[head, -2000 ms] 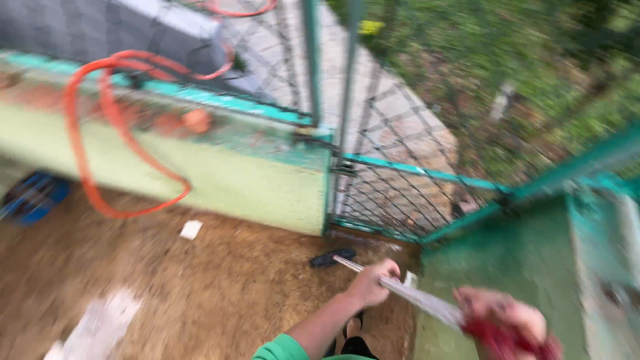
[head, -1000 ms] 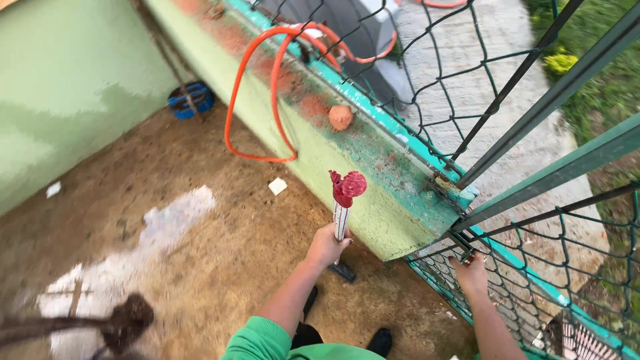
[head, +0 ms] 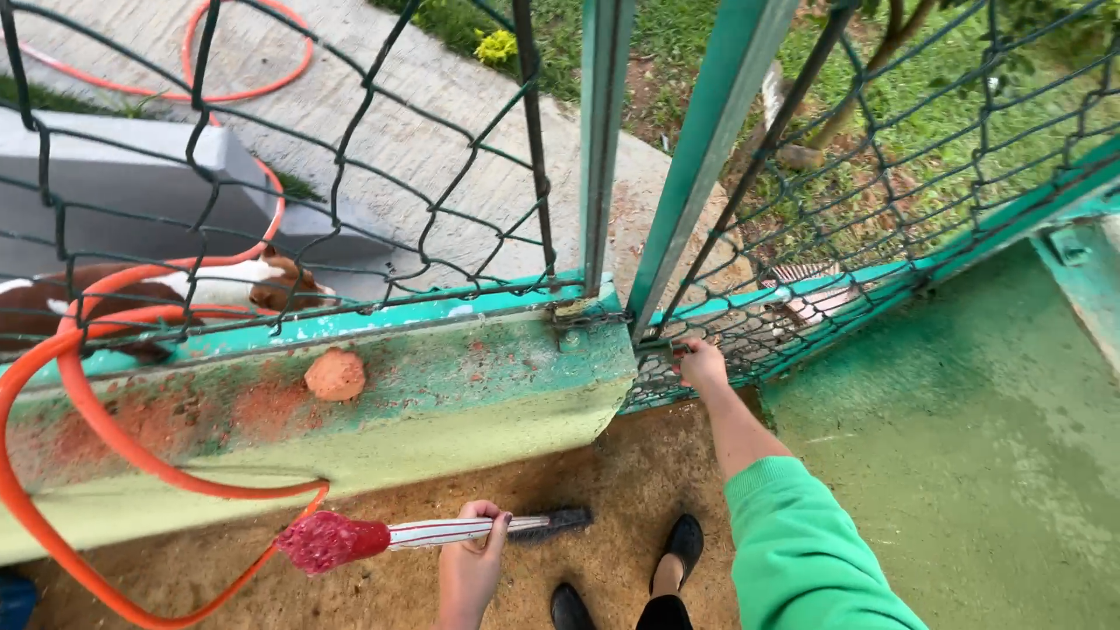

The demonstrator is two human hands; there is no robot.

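Note:
My left hand [head: 473, 560] grips the white, red-striped handle [head: 442, 532] of a long brush or broom. Its upper end carries a red, ragged wrapping [head: 332, 541], and dark bristles [head: 560, 521] show at the far end, near the floor. My right hand [head: 700, 363] is at the metal latch bar [head: 656, 347] of the green chain-link gate [head: 840, 289], fingers curled on it. A chain [head: 604, 320] lies by the gate post above the end of the low wall. Part of the latch is hidden behind my fingers.
An orange hose [head: 114, 429] loops over the low wall [head: 490, 411], where a reddish lump [head: 335, 374] sits. Beyond the fence, a brown-and-white dog [head: 219, 284] stands beside a grey block [head: 114, 175]. A green wall [head: 945, 455] rises at right. My shoes [head: 678, 542] are on the brown floor.
The brush in my left hand has swung from pointing up to lying sideways, its red end leftward. My right hand remains at the gate. The dog has come into view beyond the fence.

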